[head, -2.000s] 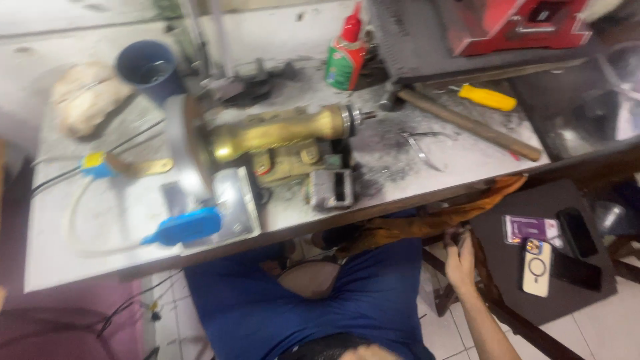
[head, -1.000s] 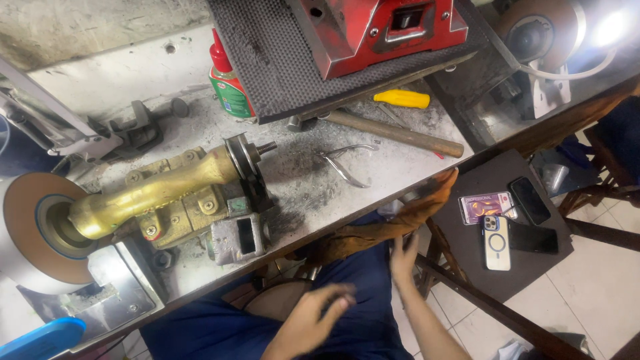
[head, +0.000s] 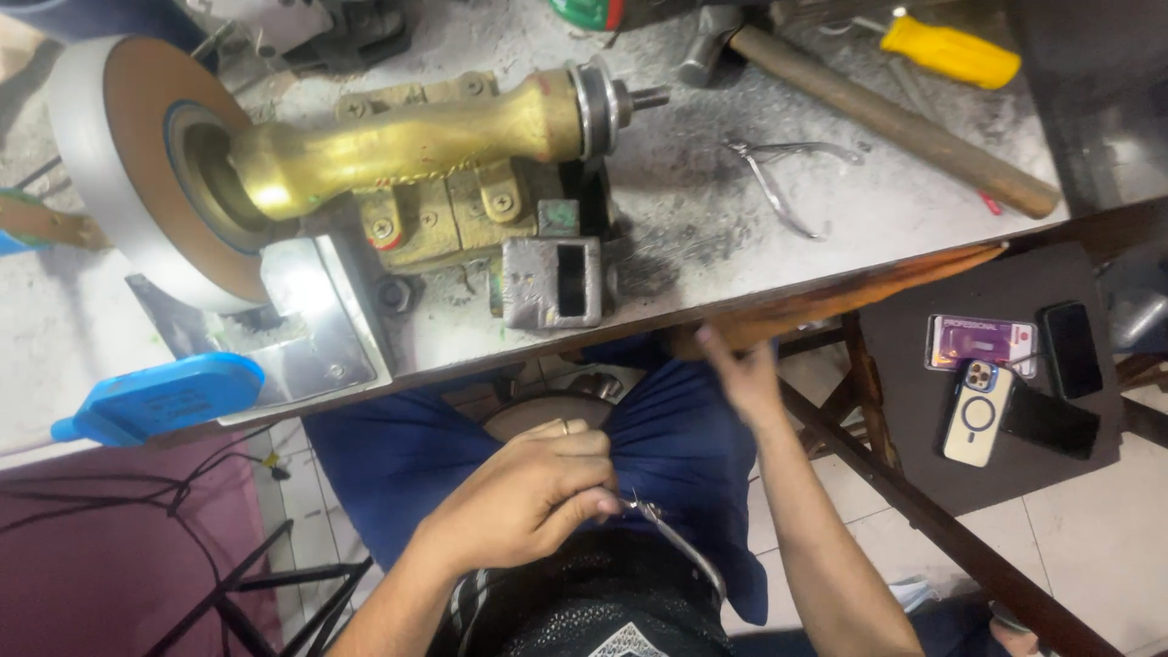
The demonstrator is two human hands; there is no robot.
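My left hand (head: 534, 488) is closed on the jaw end of a metal nipper (head: 680, 543), above my lap; its handles point down to the right. My right hand (head: 744, 374), blurred and with its fingers apart, is beside the orange-brown cloth (head: 821, 297) hanging below the bench edge; whether it touches the cloth I cannot tell. A second nipper (head: 776, 182) lies on the bench with its handles spread. To the left stands a brass-coloured grinder spindle (head: 411, 141) with a grinding wheel (head: 173, 169) at its left end.
A hammer (head: 876, 109) and a yellow-handled screwdriver (head: 954, 50) lie at the bench's right. A blue plastic bottle (head: 173, 392) rests at the front left. Phones, one in a clear case (head: 978, 415), lie on a dark stool (head: 985, 484). Cables (head: 173, 488) hang at the lower left.
A nipper now shows in my left hand; the earlier frames do not show it clearly there. My left hand was blurred over my lap one second ago. The view has shifted.
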